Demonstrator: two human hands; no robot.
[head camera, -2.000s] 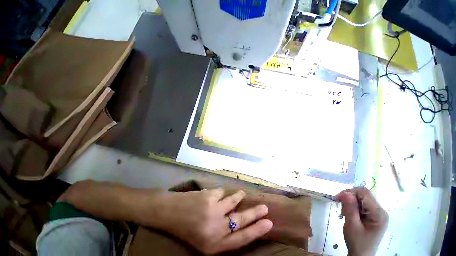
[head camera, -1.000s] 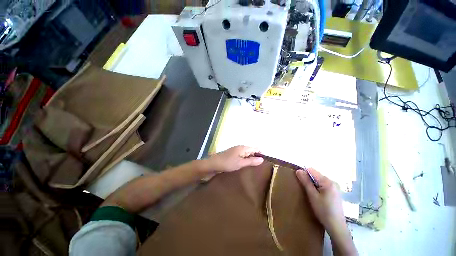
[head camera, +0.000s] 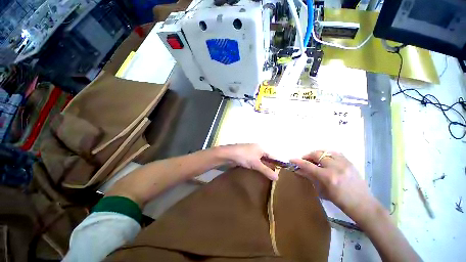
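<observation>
A large brown bag body lies over the table's front edge at the bottom centre. A light-tan binding strip runs down it from its top edge. My left hand pinches the top edge just left of the strip's upper end. My right hand is at the same edge just right of the strip, fingertips close to my left hand's. A small dark metal tool, apparently thread snips, shows at my right fingertips, mostly hidden by the fingers.
Brown pieces with tan edges are heaped at left. The white machine head stands above the template. A control screen is at upper right. A thin tool and a tangled black cable lie at right.
The bag body came up onto the table edge from lower down. Since a second ago, my right hand has moved left along the top edge, close to the strip and my left hand.
</observation>
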